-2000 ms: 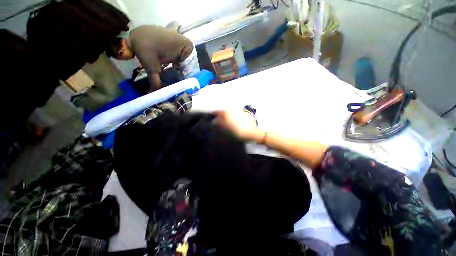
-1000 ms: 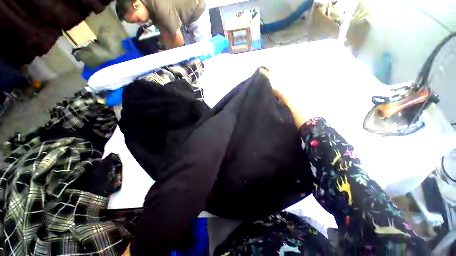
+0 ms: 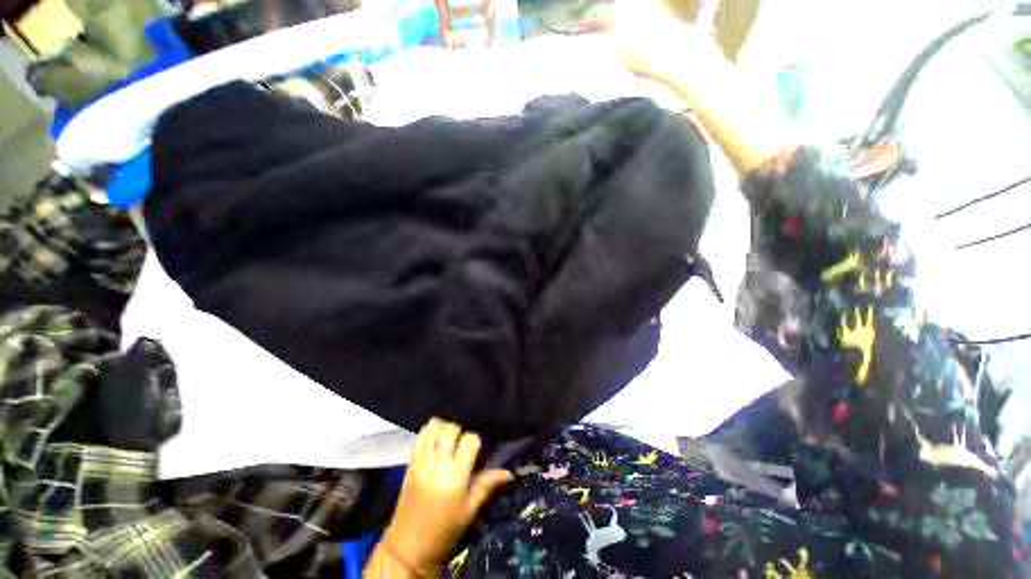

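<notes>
A plain black garment lies spread and wrinkled over the white-covered pressing table. My left hand is at its near edge, fingers over the cloth and thumb to the right, holding the edge. My right hand is stretched out at the top of the picture, beyond the garment's far edge. It is blurred and washed out, and no cloth shows in it. The iron is at the right, pale and partly hidden by my right sleeve.
A narrow white padded board with blue parts lies at the upper left. A plaid garment is heaped at the left, with more plaid cloth behind it. A dark hose rises from the iron. A stool's legs show at the top.
The black garment has been opened out flatter across the table. My right hand has let go of it and moved farther away. My left hand has come into view at the near edge.
</notes>
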